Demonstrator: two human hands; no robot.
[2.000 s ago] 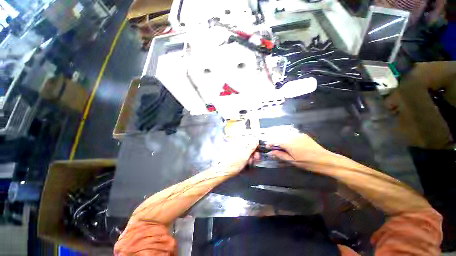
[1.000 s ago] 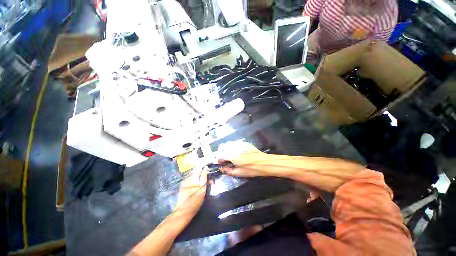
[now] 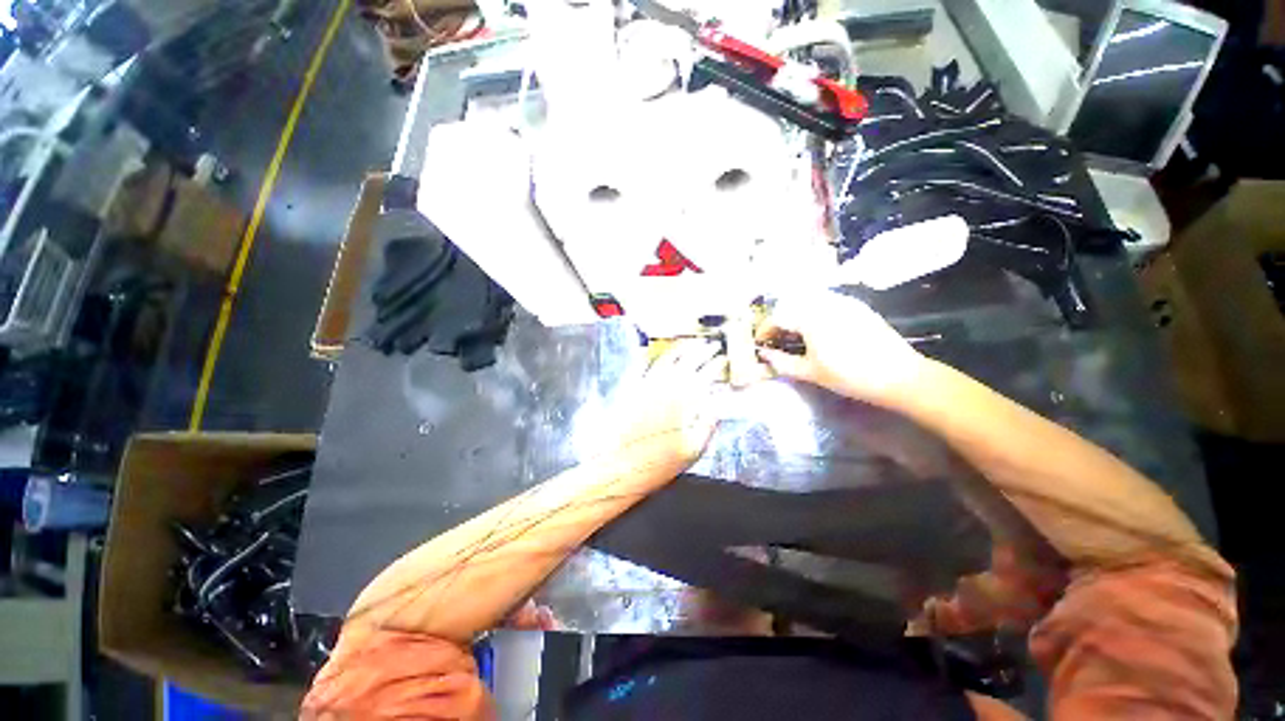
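My left hand point(image 3: 684, 397) and my right hand point(image 3: 843, 345) are together at the needle area of the white sewing machine head point(image 3: 669, 197). A small black piece point(image 3: 784, 340) shows at the fingertips of my right hand, which pinch it. My left fingers are bent beside the presser foot point(image 3: 739, 345); glare hides whether they hold anything. A thin yellow edge of the plate shows by the left fingertips. Dark shapes lie on the shiny table point(image 3: 409, 493) below the hands; fabric or reflection, I cannot tell.
Black pale-lined strips point(image 3: 972, 176) are piled right of the head, below a grey-framed screen point(image 3: 1149, 85). Plain black pieces point(image 3: 430, 299) lie left. A white paddle-shaped arm point(image 3: 909, 254) projects right. Red-black snips point(image 3: 782, 78) rest on top. Cardboard boxes stand left point(image 3: 134, 563) and right point(image 3: 1247, 324).
The view swung left, then back. Both hands are now closer to the machine head, at the presser foot, and the gap between them has widened slightly.
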